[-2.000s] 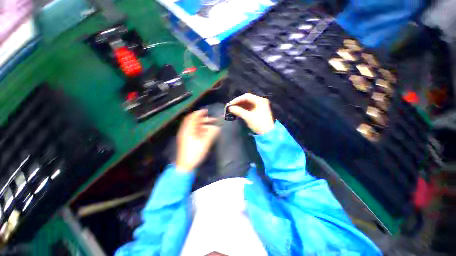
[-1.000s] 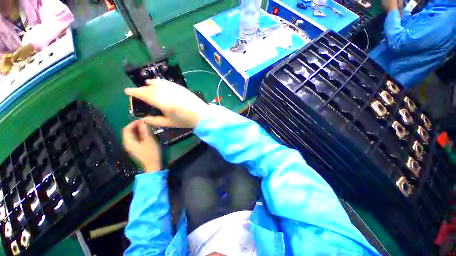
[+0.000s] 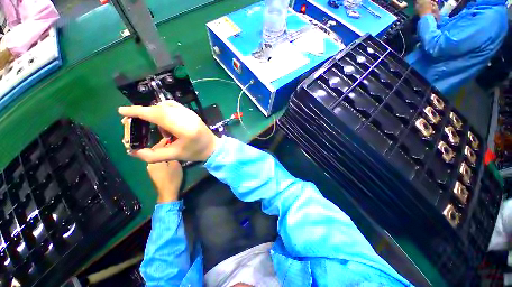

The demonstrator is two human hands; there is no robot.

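Observation:
The black clamp fixture (image 3: pixel 138 86) stands on the green bench, its upright back plate showing. My right hand (image 3: pixel 182 132) reaches across its front, index finger and thumb spread apart around a dark piece with a beige edge (image 3: pixel 127 134) at the fixture's left. Whether that piece is loose or part of the fixture is unclear. The palm hides the fixture's middle; a bit of red shows beneath it. My left hand (image 3: pixel 165 178) is below my right hand at the fixture's near edge, its fingers curled and fingertips hidden. The red-tipped side clamp (image 3: pixel 233 117) points right.
A tall stack of black gridded trays (image 3: pixel 365 132) stands right, with beige square parts (image 3: pixel 425 128) in its right-hand pockets. Another black tray (image 3: pixel 53 193) lies left. A blue box unit (image 3: pixel 244 70) stands behind the fixture. A person in blue (image 3: pixel 457 47) works back right; a pink sleeve (image 3: pixel 31 25) shows far left.
Two seconds ago both hands were over my lap, the right holding a small dark part; they moved to the fixture. Since one second ago, my left hand went under my right, whose fingers spread around the fixture's left.

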